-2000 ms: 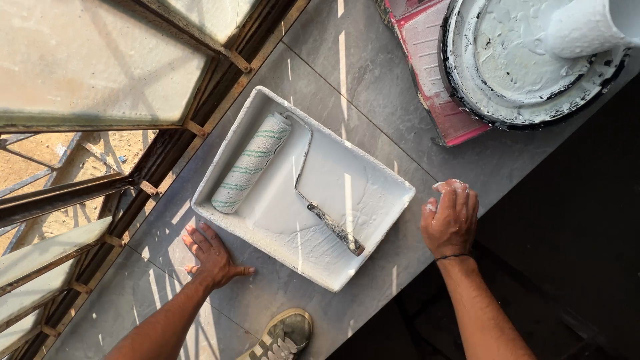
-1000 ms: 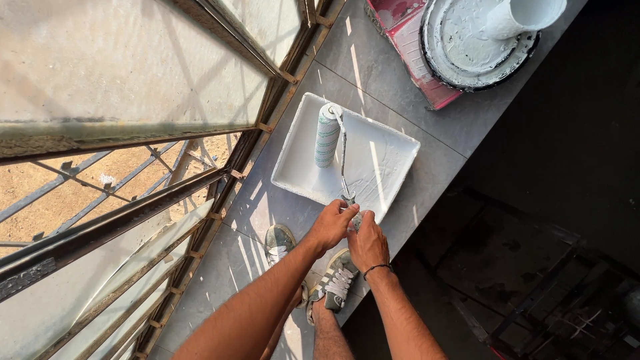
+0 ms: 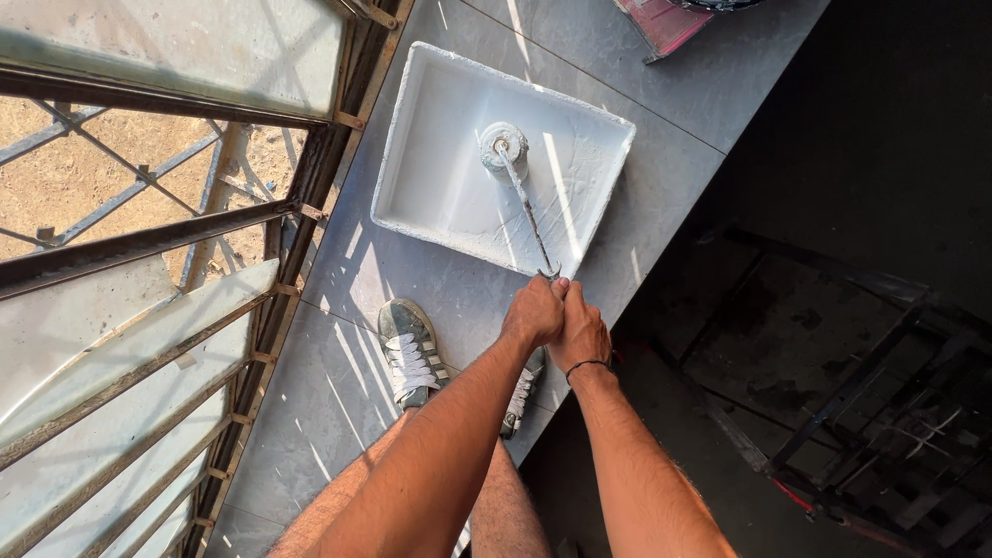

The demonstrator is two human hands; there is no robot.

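A paint roller (image 3: 504, 155) stands nearly end-on over the white paint tray (image 3: 442, 155), its wire frame running toward me. My left hand (image 3: 536, 310) and my right hand (image 3: 580, 325) are closed together on the roller's handle, just past the tray's near edge. The hands touch, and they hide most of the handle. White paint coats the tray and the roller's end. Whether the roller's cover touches the tray floor, I cannot tell.
Glass louvre panes (image 3: 178, 54) in a rusty metal frame line the left. The grey tiled ledge (image 3: 666, 186) drops off into a dark area on the right, where a metal frame (image 3: 837, 372) lies. My shoes (image 3: 407, 349) are below the tray. A red container (image 3: 666, 23) sits at the top.
Two seconds ago the roller lay in the tray and both hands were off it. Both hands have since taken hold of its handle, and the roller has tipped up from lying flat.
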